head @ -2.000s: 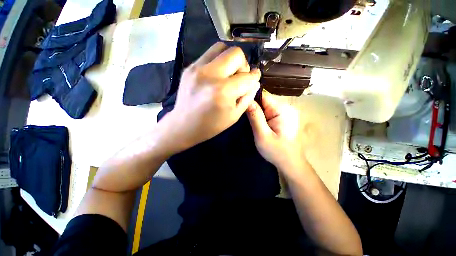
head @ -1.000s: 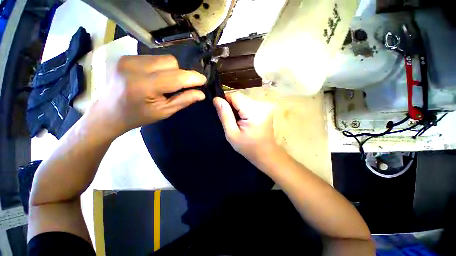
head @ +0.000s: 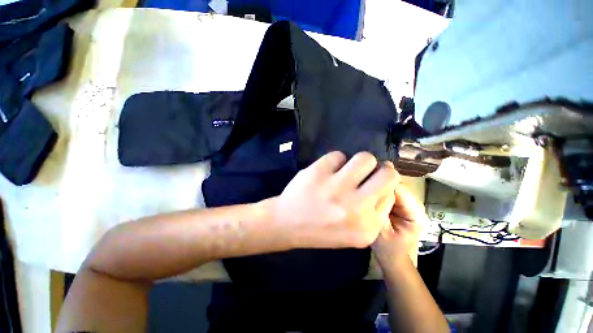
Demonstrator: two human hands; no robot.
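A black bag in assembly [head: 338,97] stands partly open on the table, left of the sewing machine's needle area. Its lower part hangs over the table edge toward my lap. A black rounded flap [head: 166,127] lies flat to its left, and a small white label [head: 285,147] shows inside. My left hand [head: 335,198] pinches the seam edge at the bag's right side, just in front of the needle area. My right hand [head: 400,218] is at the same edge, partly hidden behind my left hand, with its fingertips on the fabric. The presser foot is not clearly visible.
The white sewing machine [head: 507,58] fills the upper right, with its brown bed [head: 416,165] beside my hands. Stacked black gusset strips [head: 29,140] lie at the far left. A blue bin [head: 318,16] stands behind the table [head: 156,58]. Black wires [head: 474,233] lie at the lower right.
The view has shifted and turned, bringing the bag's open upper part and flap into sight. My left hand has closed in beside my right at the seam edge.
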